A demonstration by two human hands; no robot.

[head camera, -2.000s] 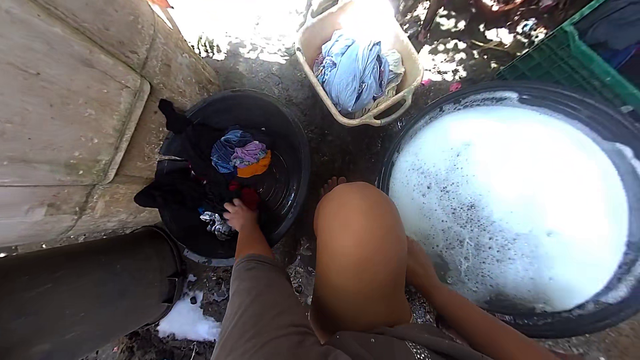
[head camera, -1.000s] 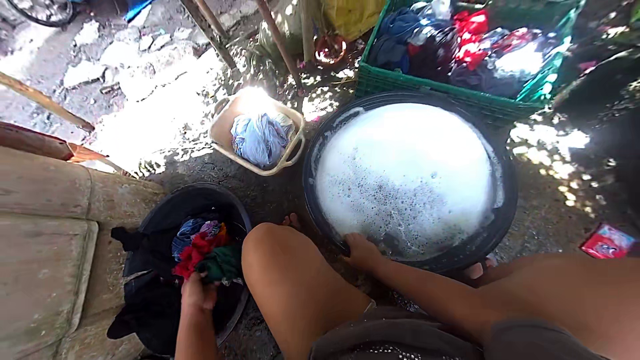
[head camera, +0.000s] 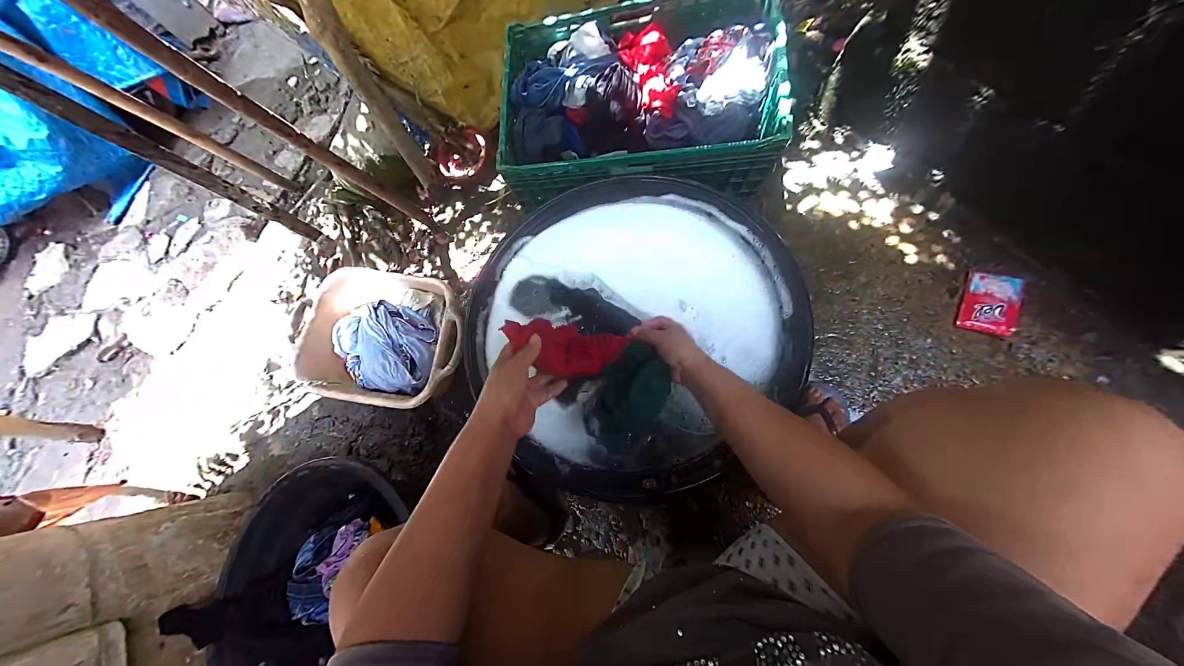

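A wide black basin (head camera: 800,314) of white suds stands in front of me. Over its suds, my left hand (head camera: 518,384) grips one end of a red cloth (head camera: 578,350). My right hand (head camera: 671,344) holds the cloth's other end, where a dark green cloth (head camera: 634,393) hangs beside it into the basin. Dark water shows through a gap in the foam behind the red cloth. At the lower left, a black tub (head camera: 268,518) holds blue, purple and black clothes, partly hidden by my left arm and knee.
A green plastic crate (head camera: 638,162) of mixed clothes stands directly behind the basin. Left of the basin is a beige plastic basket (head camera: 314,324) with light blue clothes. Wooden poles (head camera: 231,106) slant across the upper left. A red packet (head camera: 990,303) lies on the ground at right.
My left hand has moved from the black tub to the suds basin with the red and green cloths. My right hand has gone from the basin's near rim to the red cloth. The view has shifted right.
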